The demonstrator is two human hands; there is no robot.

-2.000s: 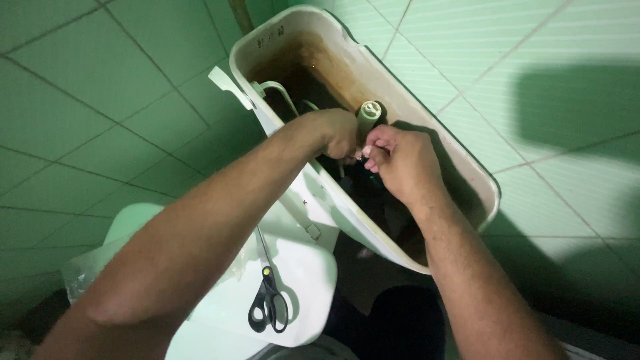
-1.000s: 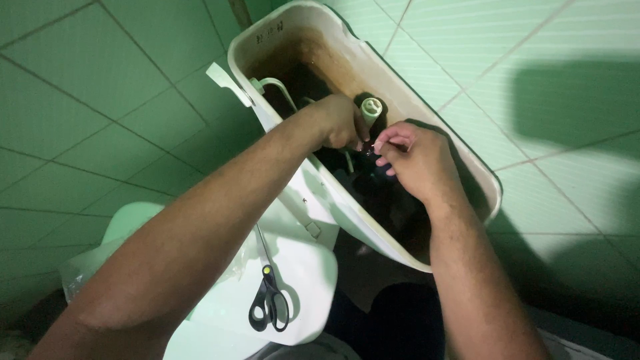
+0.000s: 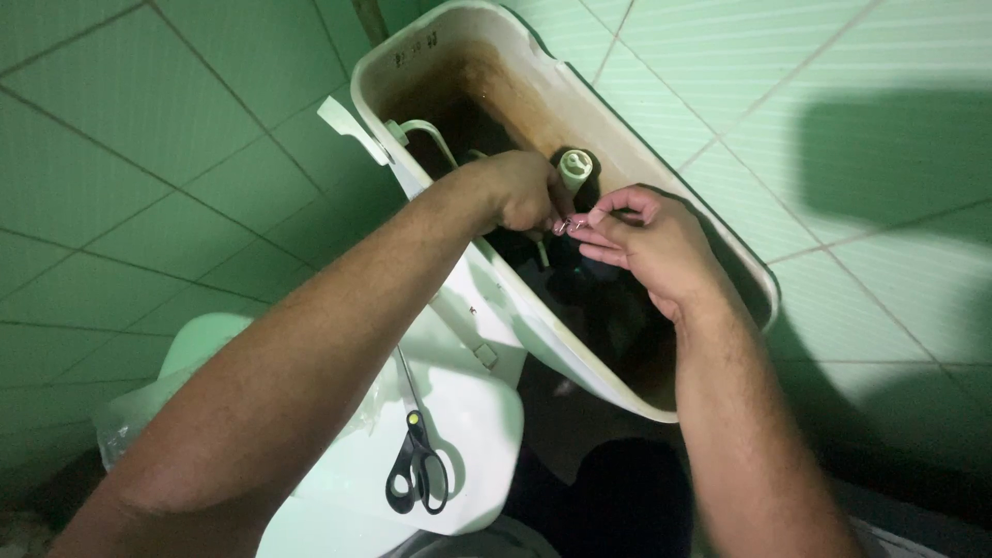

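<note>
Both my hands are over an open toilet cistern [image 3: 535,306] with brown stains inside. The fingertips of my left hand [image 3: 523,194] and my right hand [image 3: 643,240] meet at a small, shiny, thin piece [image 3: 570,225], perhaps wire or a chain; its exact kind is not clear. Just behind them a pale plastic overflow tube [image 3: 575,170] stands upright. A light plastic arm [image 3: 430,136] curves in from the cistern's left wall, near the white flush lever [image 3: 353,130] outside. Dark shadow and my hands hide much of the inside.
Black-handled scissors [image 3: 418,465] lie on the white toilet lid [image 3: 480,434], left of my right forearm. Clear plastic wrapping [image 3: 124,411] shows behind my left forearm. Green tiled walls [image 3: 852,310] stand close on both sides of the cistern.
My right hand's fingers have spread apart from their bunched pose and shifted slightly right. My left hand stays beside the overflow tube. The scissors have not moved.
</note>
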